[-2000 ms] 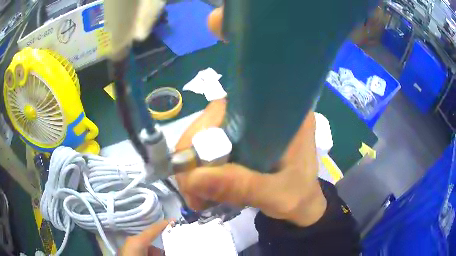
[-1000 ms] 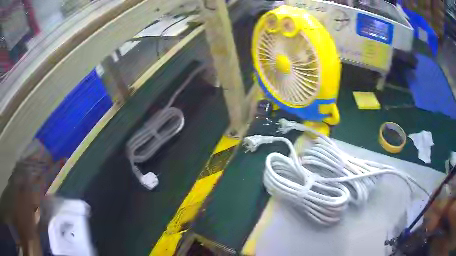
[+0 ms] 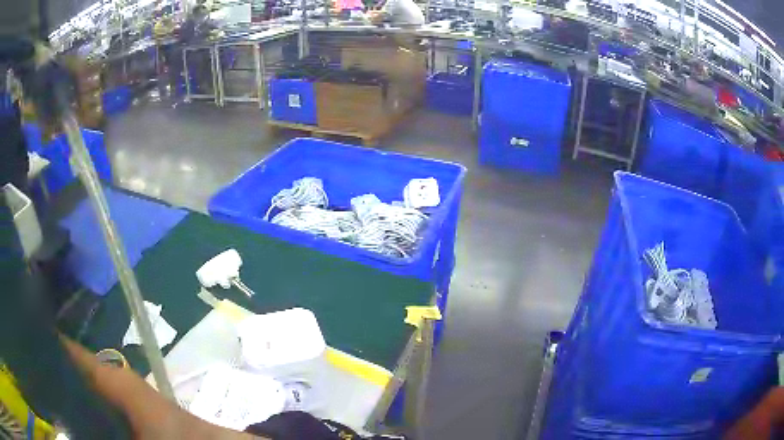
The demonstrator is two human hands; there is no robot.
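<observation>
The dark teal screwdriver (image 3: 39,344) is large and blurred along the left edge. My right hand (image 3: 137,404) is around its lower part, cut off by the bottom edge, with a black sleeve beside it. A pale tube (image 3: 112,241) slants down in front. A white power strip (image 3: 280,338) lies on the pale mat (image 3: 357,397). More white socket pieces (image 3: 236,397) lie nearer me, overlapping and overexposed. The driver's tip is hidden. My left hand cannot be made out.
A white plug-like piece (image 3: 222,269) and crumpled tissue (image 3: 150,326) lie on the green bench (image 3: 284,268). A blue bin (image 3: 344,156) of coiled cords stands behind it, another (image 3: 632,258) at the right. An unclear orange-red patch (image 3: 756,421) shows at the lower right.
The view has swung from the fan and conveyor to the right, towards the bins. The driver and my right hand now show at the left. The left hand seen earlier at the socket is gone.
</observation>
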